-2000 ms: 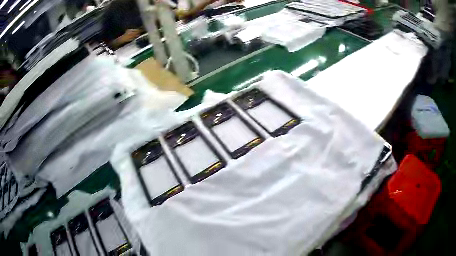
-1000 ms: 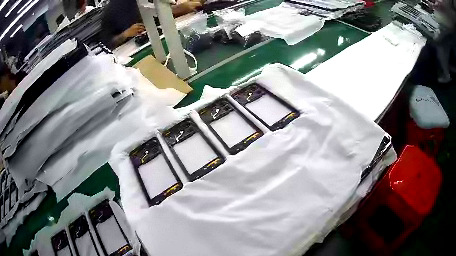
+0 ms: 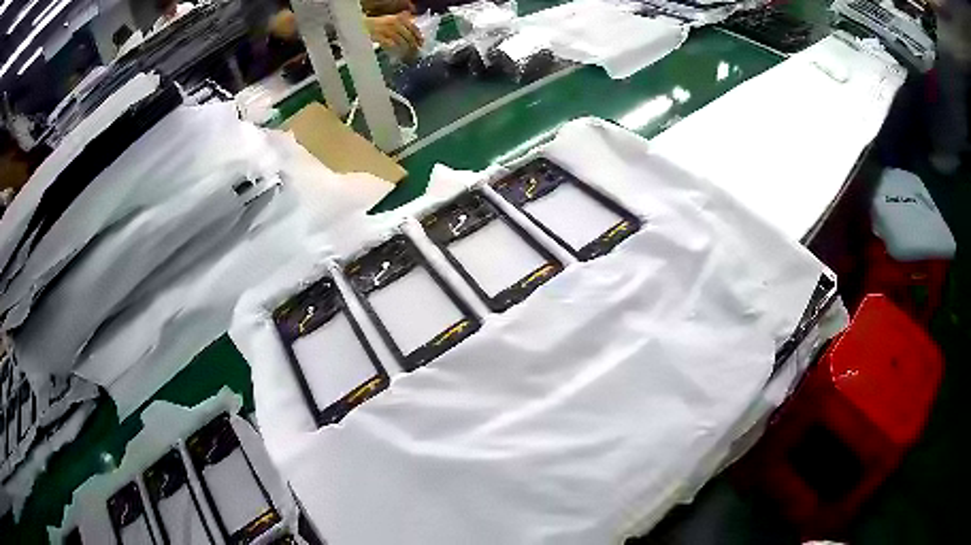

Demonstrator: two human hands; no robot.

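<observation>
Several black phone middle frames lie in a slanting row on a white liner cloth (image 3: 511,426). The leftmost phone middle frame (image 3: 295,362) and the rightmost phone middle frame (image 3: 615,241) show large open windows, with the solid camera ends away from me and yellow marks on both ends. More phone middle frames lie on another white sheet at the lower left, partly cut off by the picture's edge. Dark edges of stacked frames show under the cloth's right corner. Neither of my hands is in view.
A tall stack of white sheets (image 3: 138,245) stands at the left. Behind are cardboard (image 3: 339,151), a white post (image 3: 371,96), the green conveyor belt (image 3: 575,106) and another person's hand. A white side table (image 3: 788,128) and red stools (image 3: 889,367) are at the right.
The whole scene has shifted slightly upward in the picture. The frames on the cloth keep their places. Across the belt, the other person's hand has moved.
</observation>
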